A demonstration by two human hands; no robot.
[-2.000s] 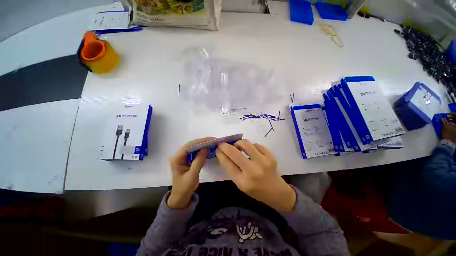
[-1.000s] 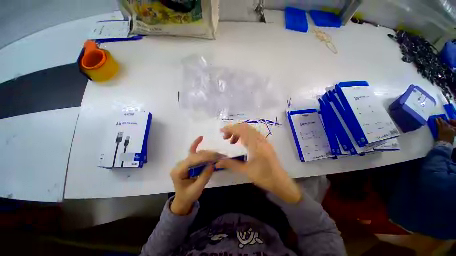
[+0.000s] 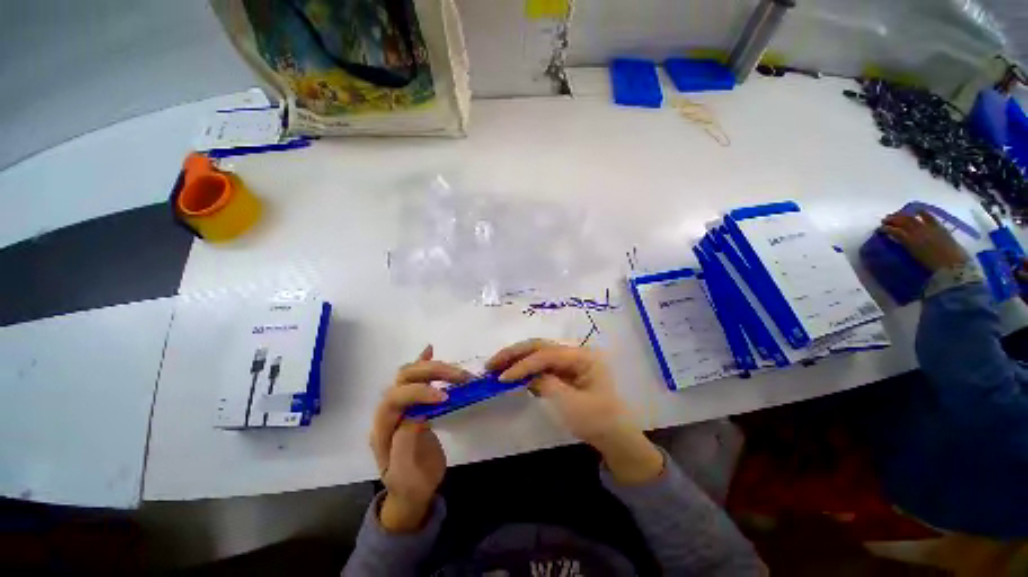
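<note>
A cable box (image 3: 468, 394) is held between my hands at the table's front edge, its narrow blue side towards me. My left hand (image 3: 410, 428) grips its left end. My right hand (image 3: 575, 389) has its fingers on the right end, the fingertips along the top edge. Most of the box's faces are hidden by my fingers and the angle. A stack of cable boxes (image 3: 266, 366) with cable pictures lies at the left. A fanned pile of boxes (image 3: 803, 271) lies at the right, printed backs up.
Clear plastic pieces (image 3: 485, 242) lie behind thin dark strips (image 3: 569, 304) at table centre. An orange-and-yellow round item (image 3: 222, 207) and a tote bag (image 3: 361, 68) stand at left rear. Another person's hand (image 3: 927, 239) is on a blue-and-white carton at right, near black cables (image 3: 941, 135).
The view has tilted up, so the table sits lower. My right hand has come down onto the box, whose blue side shows more. The neighbour's hand has moved onto the carton.
</note>
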